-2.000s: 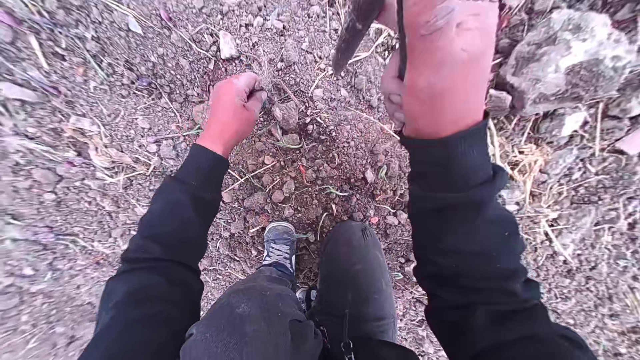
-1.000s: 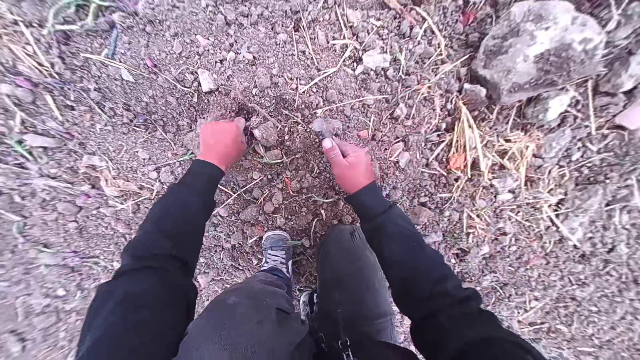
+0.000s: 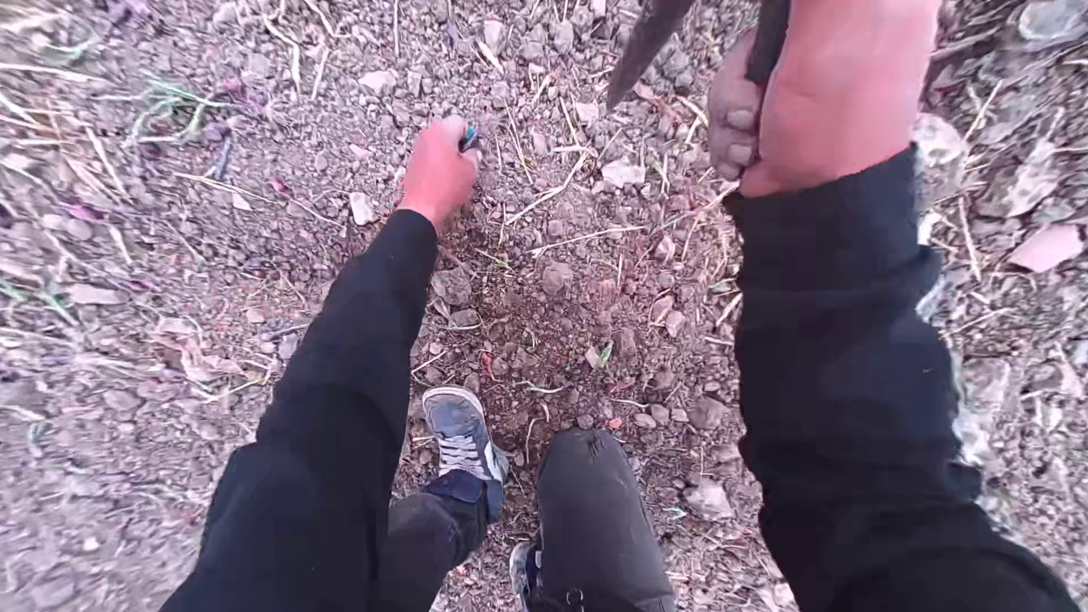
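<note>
Low over the stony soil [image 3: 552, 323], ahead of my shoe, my left hand [image 3: 438, 170] is closed around a small dark thing with a blue-green spot [image 3: 468, 138], too small to name. My right hand [image 3: 829, 102] is raised near the camera at the upper right, its fingers curled round a dark handle [image 3: 769, 42]. A dark, pointed metal blade [image 3: 646, 51] angles down to the left of that hand. The join between handle and blade lies beyond the top edge of the view.
Pale stones [image 3: 625, 173], clods and dry stalks [image 3: 586, 238] cover the ground. Green and purple plant scraps [image 3: 174, 110] lie at the upper left. A sneaker [image 3: 463, 433] and a bent knee in dark trousers [image 3: 595, 501] are below my hands. A pinkish flat fragment [image 3: 1047, 247] lies at the right.
My right hand was low by the soil one second ago and is now raised near the camera. My left hand has moved forward, away from my shoe.
</note>
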